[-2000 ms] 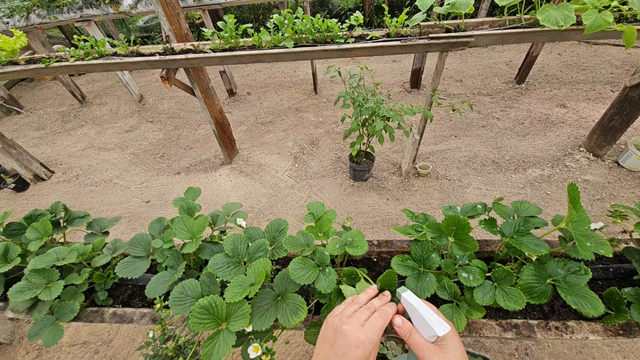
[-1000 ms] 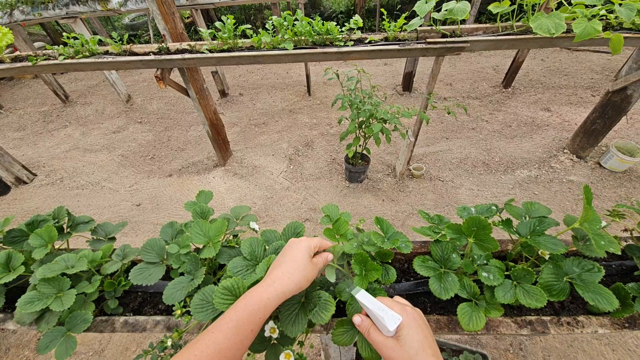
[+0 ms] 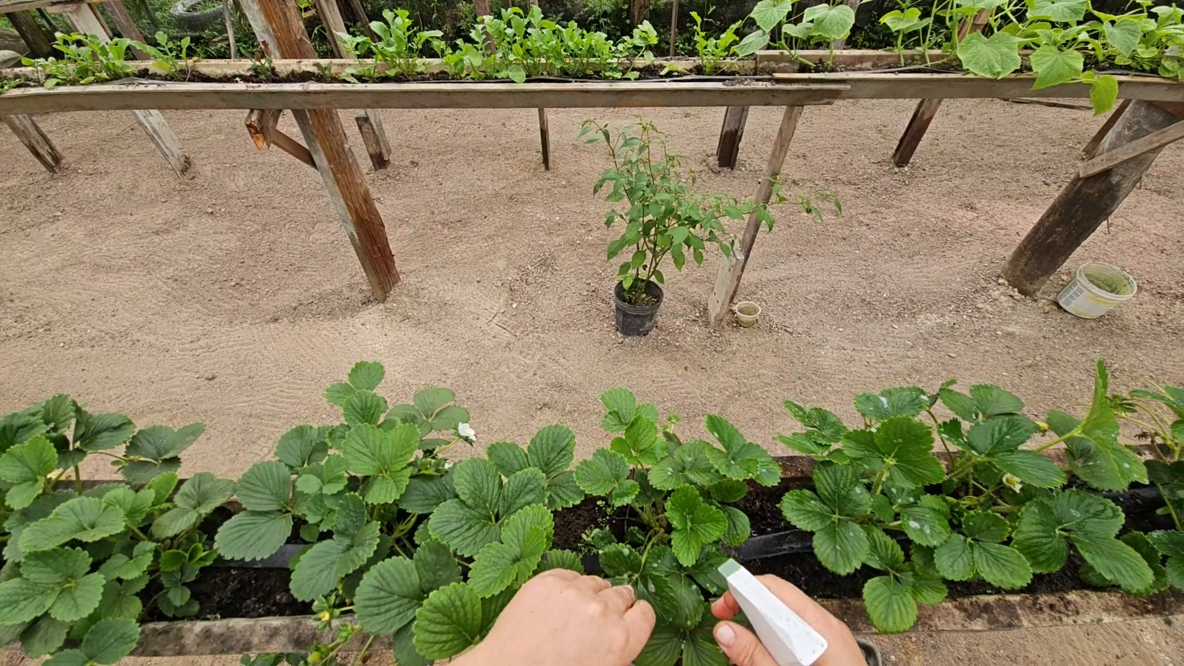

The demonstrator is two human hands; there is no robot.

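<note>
My left hand (image 3: 566, 618) is at the bottom centre, back upward, with its fingers curled among the strawberry leaves; what is under the fingers is hidden. Just to its right, my right hand (image 3: 786, 622) grips a white plastic trigger spray head (image 3: 772, 612), its greenish nozzle end tilted up and left. Any bottle below lies out of sight. Strawberry plants (image 3: 694, 523) stand between and beyond both hands, rooted in dark soil in a long planter (image 3: 231, 634). A white flower (image 3: 465, 431) shows on the left plants.
Behind the planter, a potted shrub (image 3: 636, 310) stands on sandy ground beside a slanting wooden post (image 3: 754, 222) and a small cup (image 3: 746, 313). A white bucket (image 3: 1096, 290) sits at right by a thick post (image 3: 1091, 199). A raised wooden planter (image 3: 416, 95) with seedlings crosses the top.
My left hand has moved down from the upper leaves of the middle strawberry plant, where it was a second ago. The right hand still holds the spray head, now lower in view.
</note>
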